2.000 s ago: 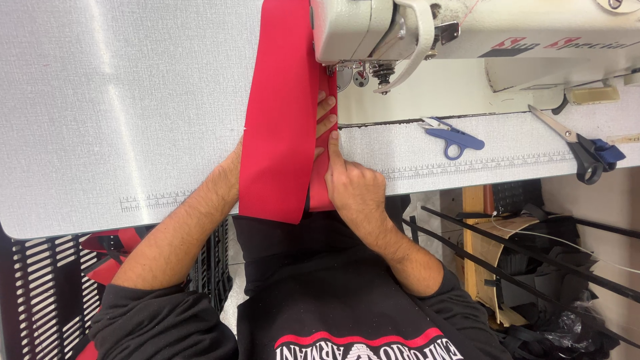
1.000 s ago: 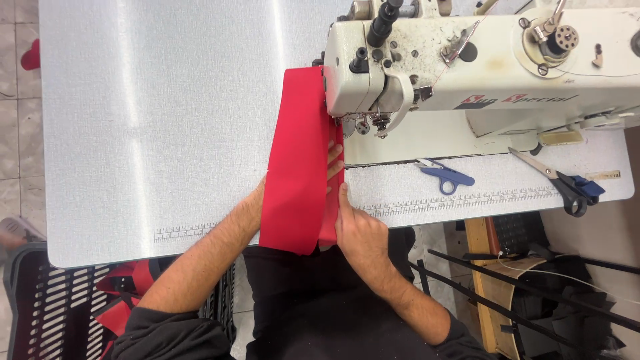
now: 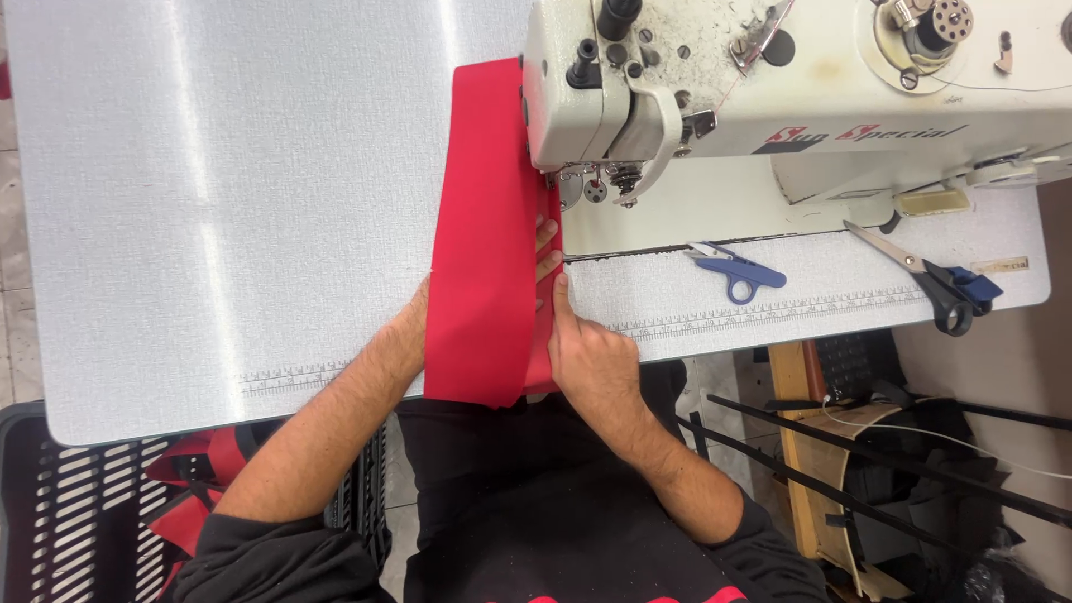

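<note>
A long red fabric strip (image 3: 481,243) lies folded lengthwise on the sewing table, its right edge running under the needle area of a white Sun Special sewing machine (image 3: 578,100). My left hand (image 3: 546,251) reaches beneath the upper layer; only its fingertips show, flat on the lower layer near the presser foot. At the right edge of the strip is my right hand (image 3: 590,352), its index finger extended along the fabric and the other fingers curled. Whether its thumb pinches the cloth is hidden.
Blue thread snips (image 3: 741,272) and black-handled scissors (image 3: 917,276) lie right of the machine bed. A printed ruler (image 3: 754,311) runs along the table's front edge. Below left, a black plastic crate (image 3: 75,502) holds red and black pieces. Black bars (image 3: 837,452) stand below right.
The red strip's far end has come toward me, from beyond the top of the view to beside the machine head. Both hands stay near the strip's right edge. The view has shifted.
</note>
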